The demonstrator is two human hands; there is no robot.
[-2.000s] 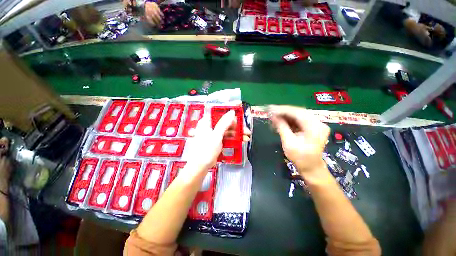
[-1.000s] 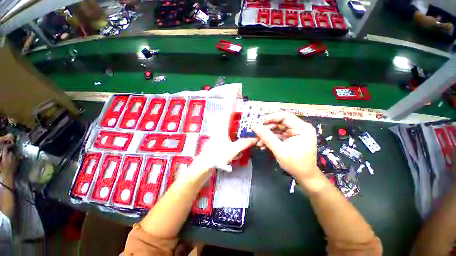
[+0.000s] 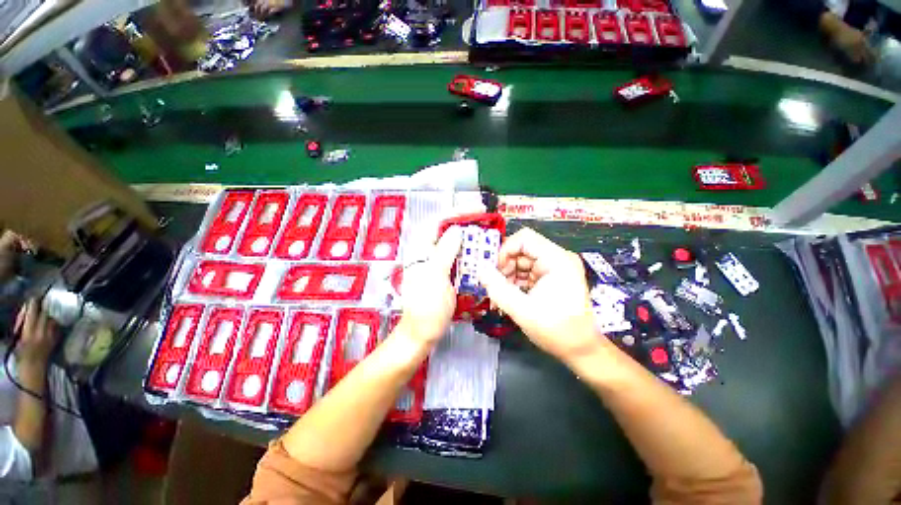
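My left hand [image 3: 427, 296] holds a red front housing [image 3: 480, 225] above the right side of the parts tray [image 3: 460, 380]. A pale keypad with dark-marked keys [image 3: 477, 258] lies in the housing. My right hand [image 3: 541, 293] touches the keypad's right side with thumb and fingertips; whether it grips the keypad is hidden. Red housings [image 3: 303, 360] lie in rows in the tray on a whitish liner. Part of the held housing is covered by my fingers.
A loose parts pile [image 3: 657, 321] lies right of the tray. Beyond the edge tape [image 3: 632, 213], the green conveyor belt [image 3: 395, 118] carries red phone bodies [image 3: 729, 177]. A grey post [image 3: 840, 178] stands right. Another person's hand [image 3: 38, 330] is at far left.
My right hand came from beside the pile to the housing with a keypad. The keypad now lies within the housing. Phone bodies on the belt moved right.
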